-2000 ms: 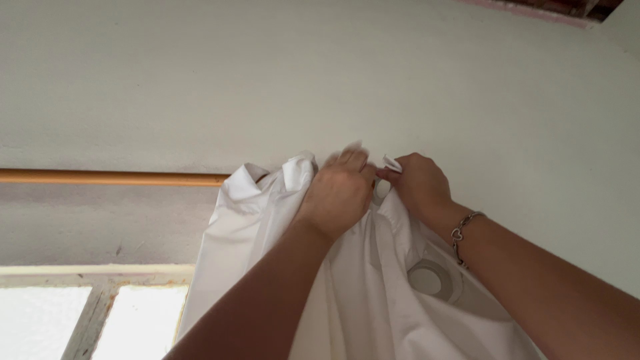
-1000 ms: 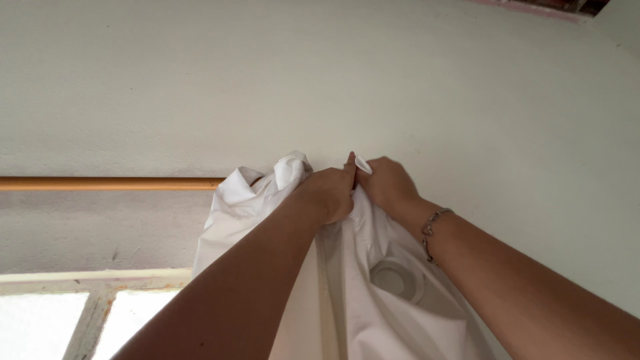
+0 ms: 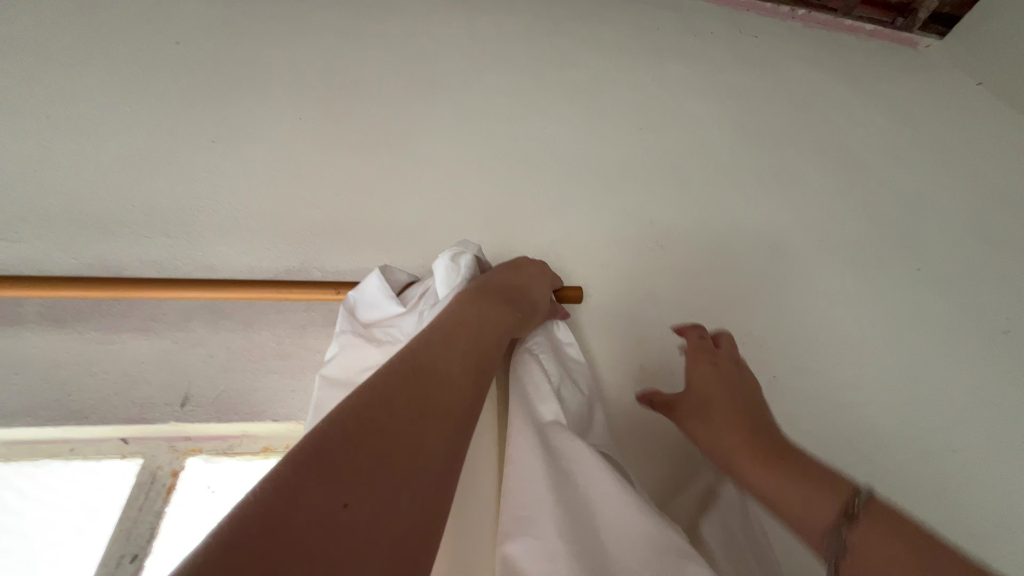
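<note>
An orange-brown curtain rod (image 3: 176,289) runs level along the wall, and its bare right end shows just past my left hand (image 3: 524,298). That hand is closed around the rod and the bunched top of a white fabric curtain (image 3: 560,472). Gathered folds of the cloth sit on the rod to the left of the hand, and the rest hangs down. My right hand (image 3: 716,392), with a bracelet at the wrist, is off the cloth to the right, its fingers apart and holding nothing.
Behind everything stands a pale wall (image 3: 760,176). A window with a worn, pale frame (image 3: 148,504) lies at the lower left, below the rod. At the upper right is an opening with a pink edge (image 3: 840,28) and dark material inside.
My right hand has let go of the curtain and moved away to the right and down. The rod's right end, hidden before, now shows beyond my left hand.
</note>
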